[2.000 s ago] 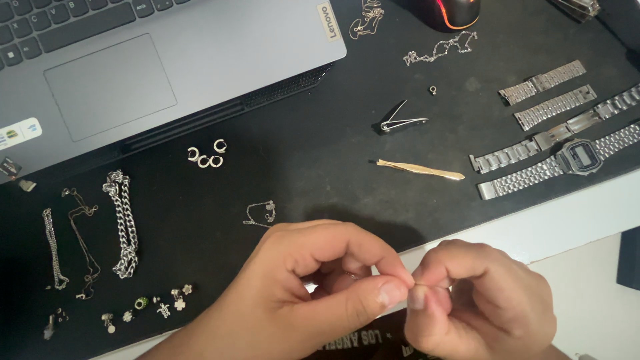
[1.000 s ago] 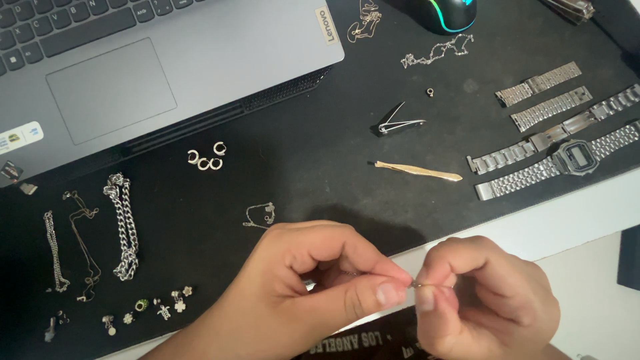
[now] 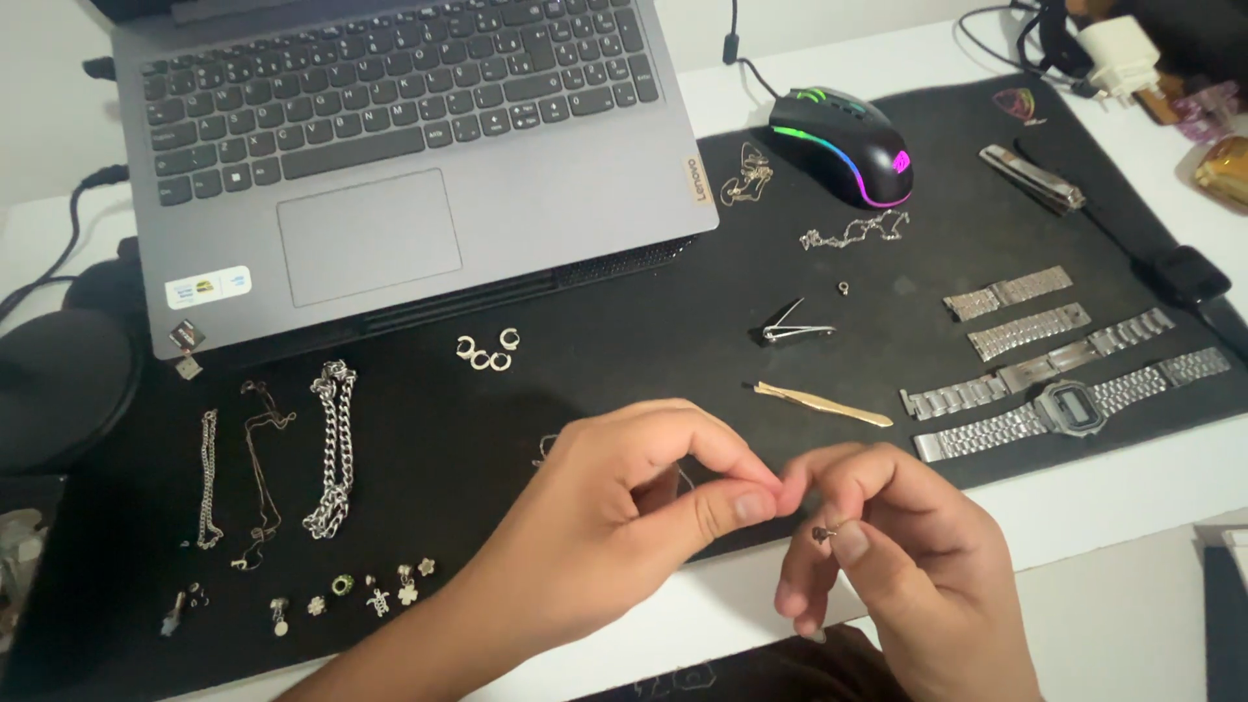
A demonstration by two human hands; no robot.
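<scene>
Between the thumb and index finger of my right hand (image 3: pixel 907 556) is a small dark metal jewelry piece (image 3: pixel 824 534). My left hand (image 3: pixel 634 507) has its thumb and index fingertips pinched together beside the right fingers; whether something thin is between them cannot be told. A fine chain (image 3: pixel 544 448) lies partly hidden behind the left hand. Gold tweezers (image 3: pixel 824 403) and an opened nail clipper (image 3: pixel 798 331) lie beyond my hands, with a tiny ring (image 3: pixel 843 289) near the clipper. Small hoop earrings (image 3: pixel 481 360) are farther left.
A laptop (image 3: pixel 370 234) stands at the back left, a lit mouse (image 3: pixel 843 146) right of it. A digital watch (image 3: pixel 1072 408) and metal watch bands (image 3: pixel 1029 331) lie at right. Chain necklaces (image 3: pixel 333 448) and several charms (image 3: pixel 378 597) lie at left on the black desk mat (image 3: pixel 643 322).
My hands, fingertips together before, are now slightly apart, and the right fingers have spread, with the small dark piece now visible. The view has tilted up, showing more of the laptop and mouse.
</scene>
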